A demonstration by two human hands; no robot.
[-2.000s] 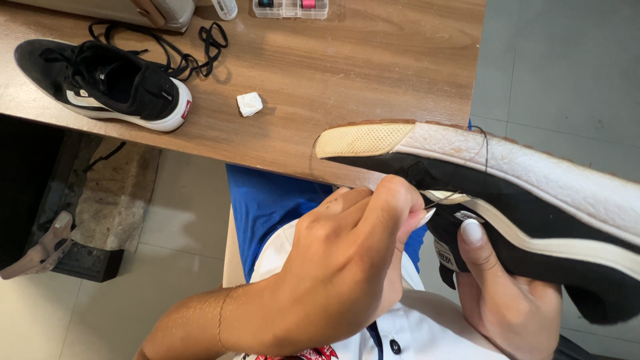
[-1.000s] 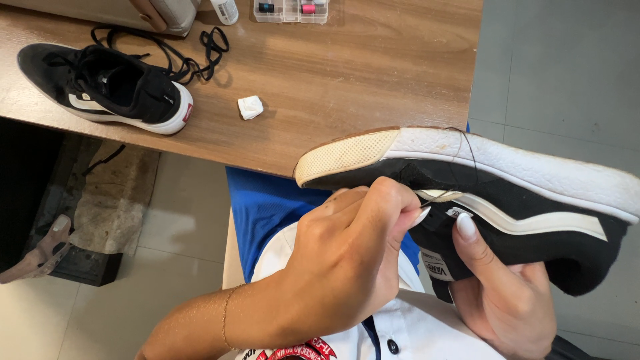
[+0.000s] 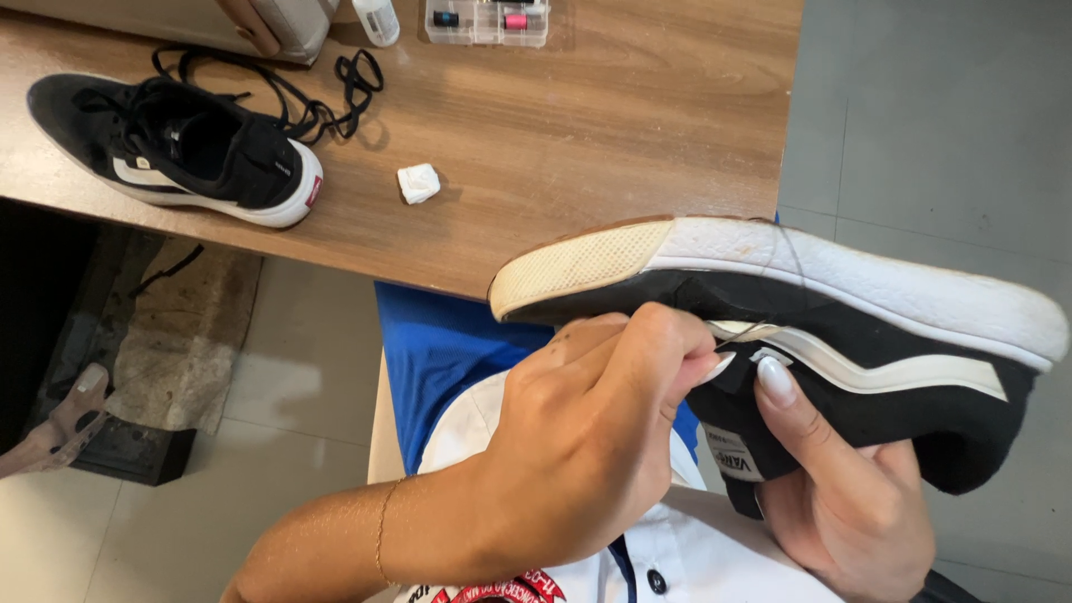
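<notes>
A black Vans sneaker (image 3: 904, 335) with a white side stripe lies on its side in my right hand (image 3: 846, 494). The right thumb presses beside the lace area; the fingers are partly hidden behind the shoe. Above the tongue, my left hand (image 3: 586, 419) pinches a thin dark thread (image 3: 800, 268) at thumb and index fingertips. This thread loops up across the white sole edge (image 3: 837, 260); whether a needle is in the pinch, I cannot tell. Another black sneaker (image 3: 201, 159) stands upright at the left of the wooden table, black laces (image 3: 314, 113) lying beside it.
A crumpled white piece (image 3: 418, 182) lies on the wooden table (image 3: 586, 126). At the back are a small white bottle (image 3: 378, 21), a clear box with thread spools (image 3: 487, 25) and a beige bag or box (image 3: 285, 25). A dark container (image 3: 142, 452) is at lower left.
The held sneaker has shifted left, and its heel end has come into view at the right. My left hand keeps its pinch near the tongue; the right hand still holds the shoe.
</notes>
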